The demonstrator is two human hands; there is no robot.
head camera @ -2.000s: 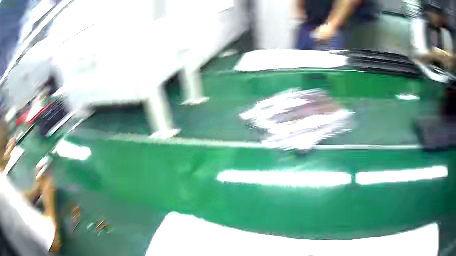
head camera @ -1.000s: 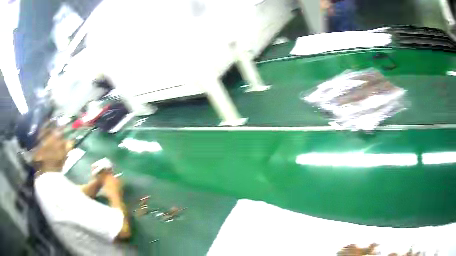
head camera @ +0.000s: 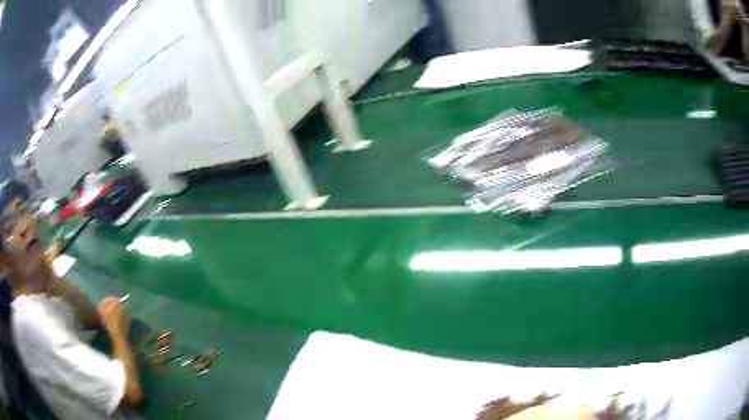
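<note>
A white work sheet (head camera: pixel 369 377) lies at the near edge of the bench. A heap of thin copper-brown parts (head camera: pixel 503 408) sits on it, cut off by the bottom edge of the picture. A small blurred skin-coloured patch shows among the parts at the bottom edge. It looks like a bit of one of my hands, but I cannot tell which hand, nor whether it holds anything. The rest of my hands is out of the picture.
Crinkled clear bags with brown-red contents (head camera: pixel 526 160) lie across the green bench (head camera: pixel 328 279). A person in white (head camera: pixel 62 353) sits at the left, near small loose brown parts (head camera: pixel 163 349). A white machine (head camera: pixel 181 107), far white sheet (head camera: pixel 505 66) and black keyboard (head camera: pixel 657 57) are beyond.
Since one second ago the view has swung left-to-right, so bench things stand further left. A skin-coloured patch now shows at the brown heap. The neighbour's head and arm have shifted slightly.
</note>
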